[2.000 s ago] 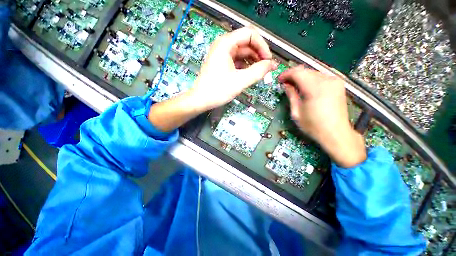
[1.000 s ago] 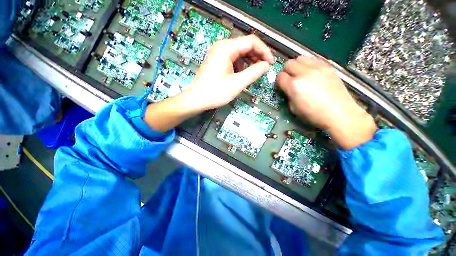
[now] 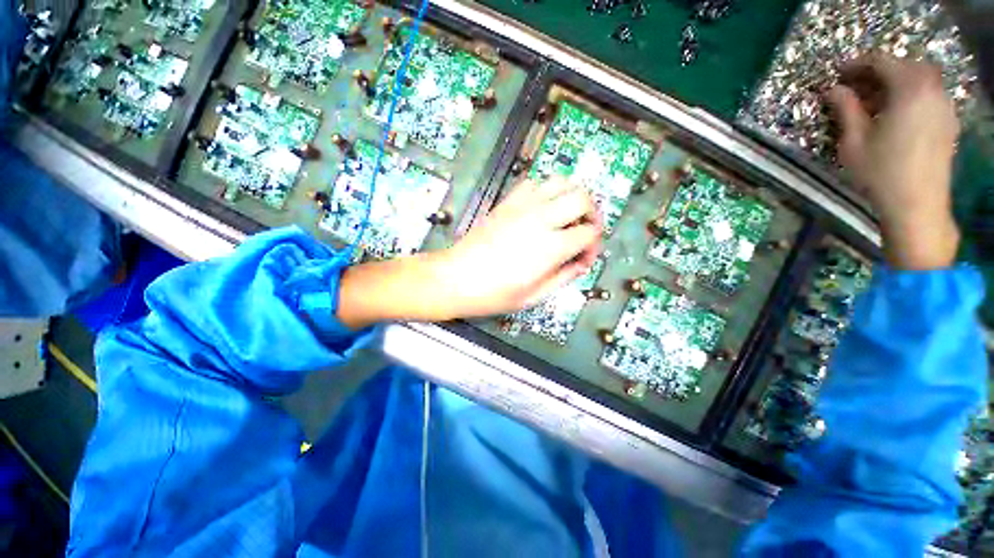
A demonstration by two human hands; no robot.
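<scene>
My left hand (image 3: 545, 245) is over the lower left circuit board (image 3: 558, 311) of the carrier in front of me. Its fingers are curled together and its fingertips are hidden, so I cannot tell if it holds anything. My right hand (image 3: 899, 136) is at the heap of silver metal components (image 3: 801, 93) at the upper right, fingers bent down into it; whether they hold a piece is hidden. The carrier (image 3: 643, 256) also bears an upper left board (image 3: 610, 153), an upper right board (image 3: 714, 229) and a lower right board (image 3: 663, 340).
More carriers with boards lie left (image 3: 262, 147) and right (image 3: 812, 327). Metal conveyor rails run along the near side (image 3: 545, 420) and far side (image 3: 654, 104). Dark components (image 3: 689, 44) lie on the green mat (image 3: 589, 33). A blue cord (image 3: 382, 164) crosses the left carrier.
My right hand has moved from the upper boards right and up to the silver heap. My left hand has moved down onto the lower left board. The carriers sit slightly differently in view.
</scene>
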